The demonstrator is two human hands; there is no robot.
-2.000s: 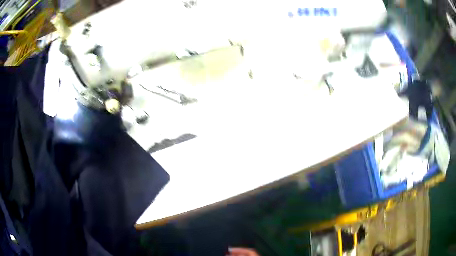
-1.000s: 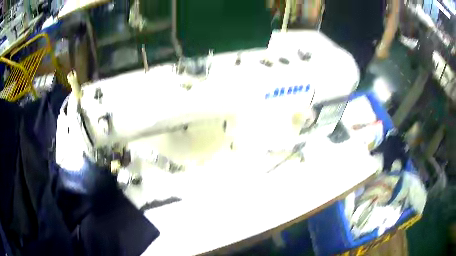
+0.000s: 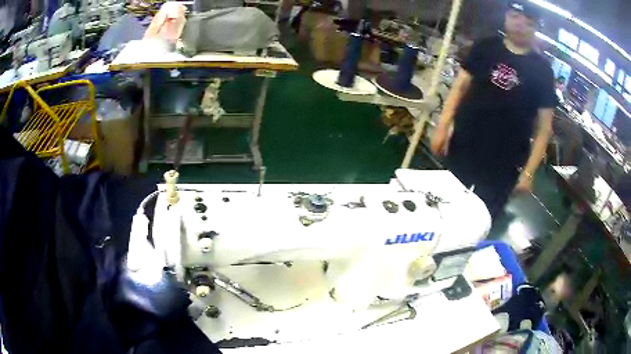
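A white JUKI sewing machine (image 3: 325,231) stands across the middle, its needle end at the left. A navy-black garment heap (image 3: 55,256) fills the left side and reaches under the needle end. A dark ragged strip (image 3: 243,342) lies on the white table (image 3: 443,321) at the bottom edge. Thin metal snips or tweezers (image 3: 393,315) lie on the table below the machine's right end. Neither of my hands is in the picture.
A person in a black T-shirt (image 3: 501,104) stands behind the machine at right. A blue crate (image 3: 508,254) with cloth is at the lower right. A yellow frame trolley (image 3: 59,124) is at left. Another table (image 3: 207,63) and thread cones (image 3: 351,61) stand behind.
The view has tilted up from the tabletop, so the whole machine, the floor behind and the standing person now show. The fingers seen at the bottom edge two seconds ago are out of view.
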